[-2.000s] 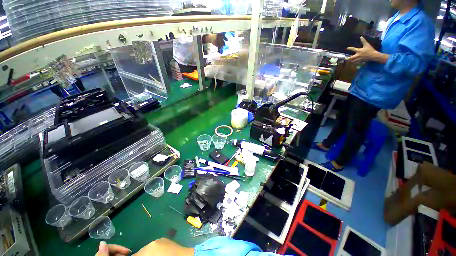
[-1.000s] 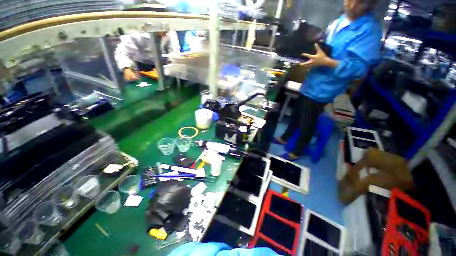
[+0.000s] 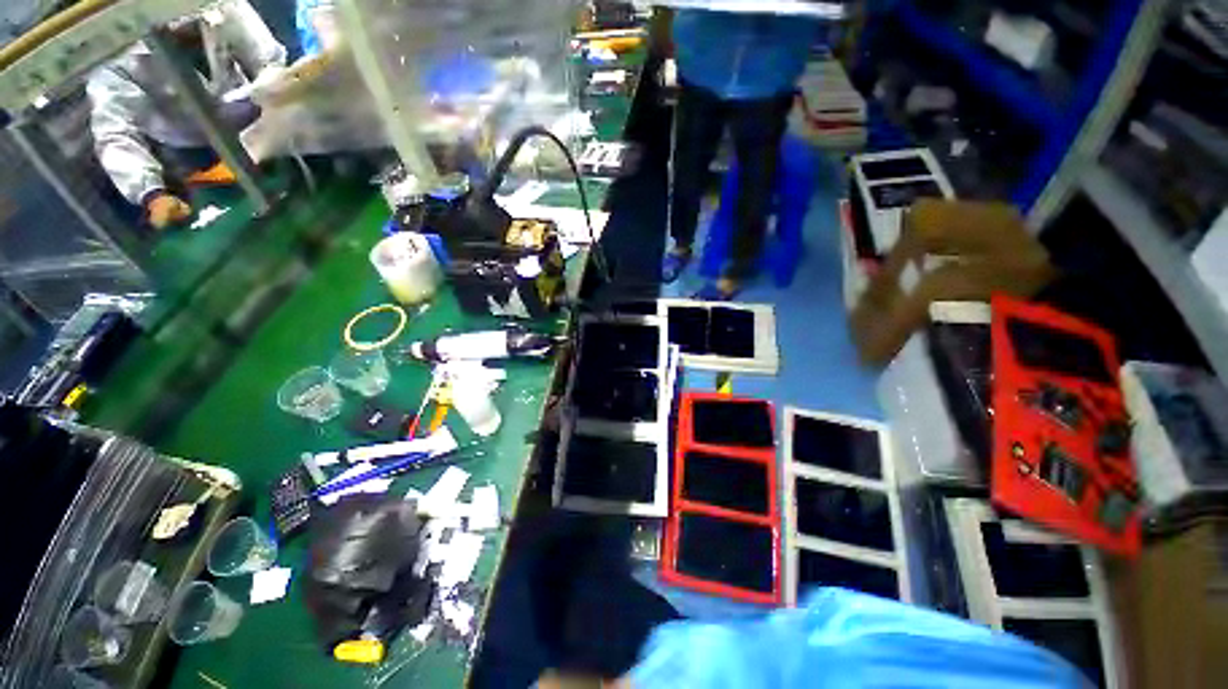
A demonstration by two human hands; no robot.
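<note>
A blue sleeve [image 3: 862, 649] comes in at the bottom right, apparently my right arm. Only a sliver of bare skin shows past its cuff at the bottom edge; the hand itself is cut off. My left hand is out of the picture. Nearest in front is the green bench [image 3: 290, 464] with a crumpled black pile [image 3: 364, 565], a yellow piece [image 3: 360, 651] at its lower edge and white scraps [image 3: 458, 538] to its right. Blue-and-white sticks [image 3: 370, 471] lie above the pile. Clear cups [image 3: 205, 612] stand to its left.
Foam trays with dark panels, white [image 3: 613, 470] and red [image 3: 725, 538], stand right of the bench. A red frame [image 3: 1064, 424] and brown cardboard [image 3: 949, 263] are at the right. A black device [image 3: 505, 269] with a cable sits at the bench edge. A person [image 3: 741, 121] stands beyond.
The view has swung right and down, so the bench has shifted left and the floor trays fill more of the picture. The fingers seen earliest at the bottom left have gone; the sleeve shows farther right.
</note>
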